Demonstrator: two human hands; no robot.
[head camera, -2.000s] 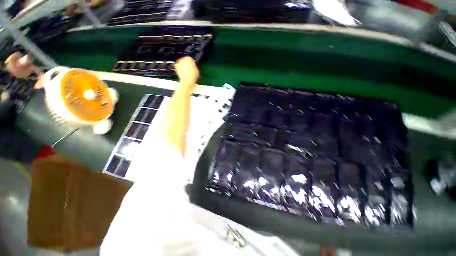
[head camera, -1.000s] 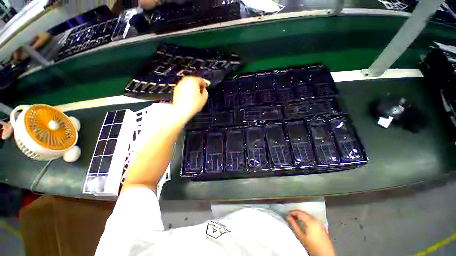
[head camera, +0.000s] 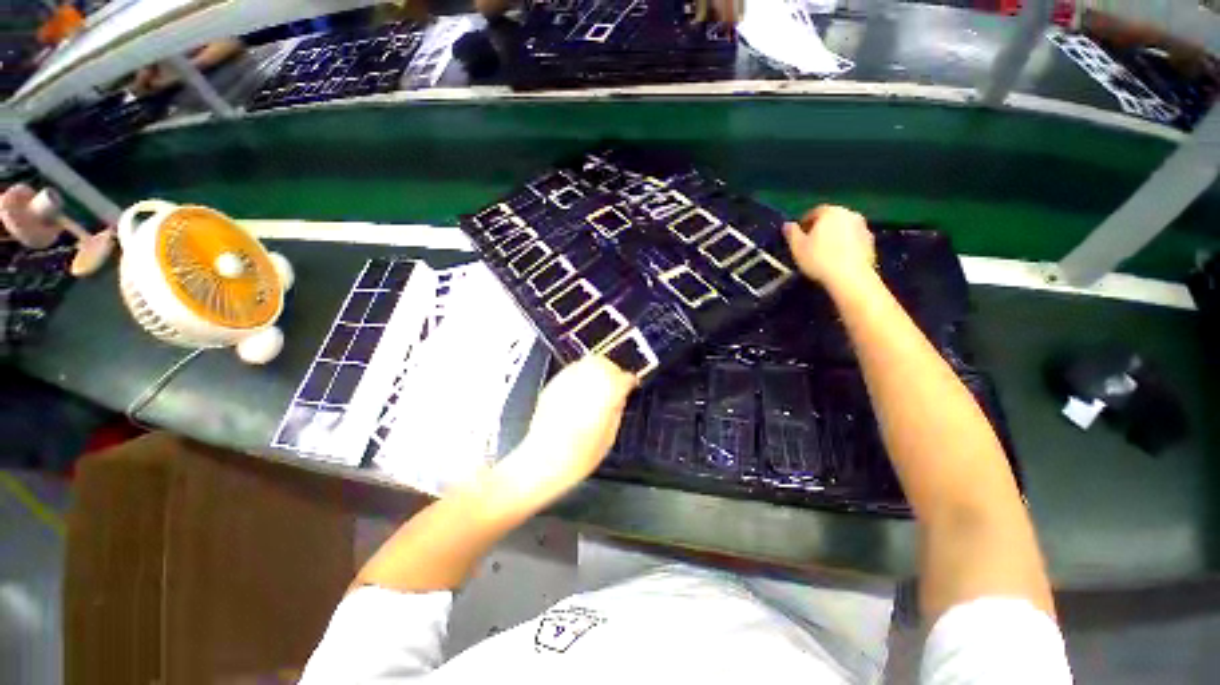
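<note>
A black tray with cream rectangular frames (head camera: 629, 254) is held tilted in both hands, over the back left part of another black tray (head camera: 763, 415). My left hand (head camera: 578, 418) grips its near corner. My right hand (head camera: 835, 246) grips its right corner. The lower tray lies on the dark green bench, with dark phone-shaped parts or pockets along its front row. The held tray and my forearms hide part of it.
Left of the trays lie white lattice sheets (head camera: 462, 361) and a dark-grid sticker sheet (head camera: 351, 351). A white and orange fan (head camera: 208, 274) stands farther left. A black crumpled thing (head camera: 1131, 399) lies right. Behind is the green belt (head camera: 401, 174); a cardboard box (head camera: 201, 562) is below left.
The framed tray has come off the belt area toward me, over the lower tray. My right hand has risen from my lap to its right corner. My left hand now grips the near corner.
</note>
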